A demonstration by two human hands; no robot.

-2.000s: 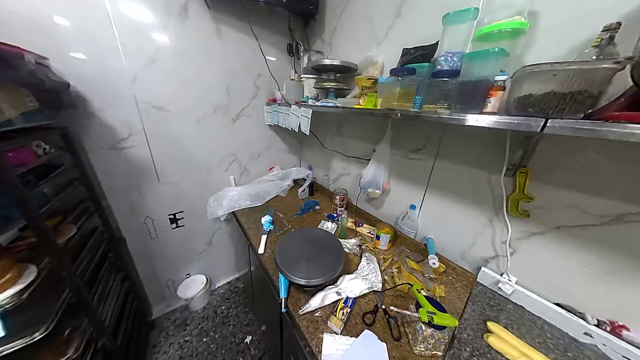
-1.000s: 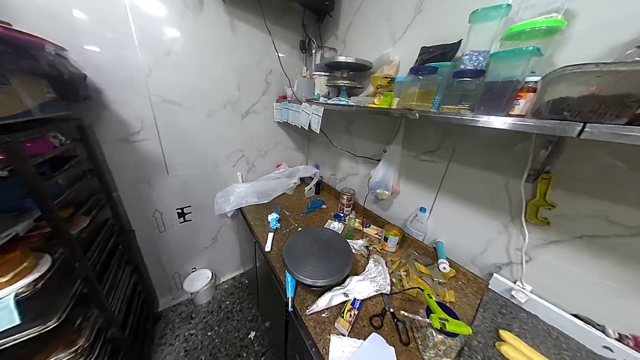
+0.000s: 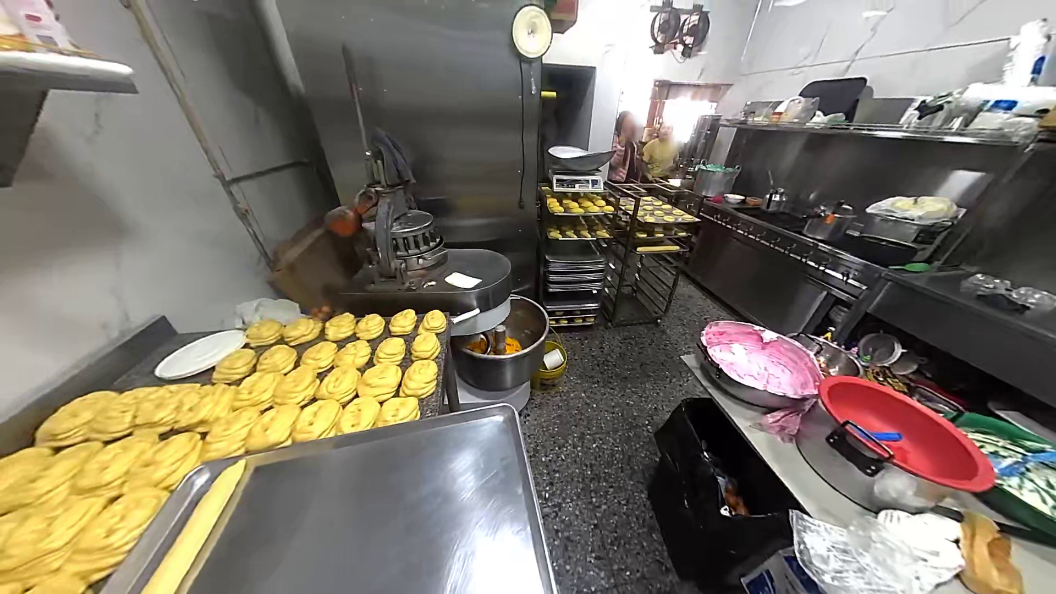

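Note:
Neither of my hands is in the picture. Closest to me at the bottom lies a metal baking tray (image 3: 371,503) with one long strip of yellow dough (image 3: 194,532) along its left side. Rows of coiled yellow dough pieces (image 3: 297,388) cover the counter to the left and behind the tray. A white oval plate (image 3: 200,355) rests at the counter's back left. Past the dough stands a floor mixer with a steel bowl (image 3: 503,363) that holds something orange-yellow.
A black-lined bin (image 3: 701,495) stands right of the floor aisle (image 3: 594,412). On the right table are a pan of pink cream (image 3: 759,363) and a red basin (image 3: 907,429). Tray racks (image 3: 652,272) stand farther back, with two people (image 3: 660,153) behind them.
The view has swung far round, from the corner counter with a black turntable, scissors and a green glue gun to the dough counter, mixer and aisle.

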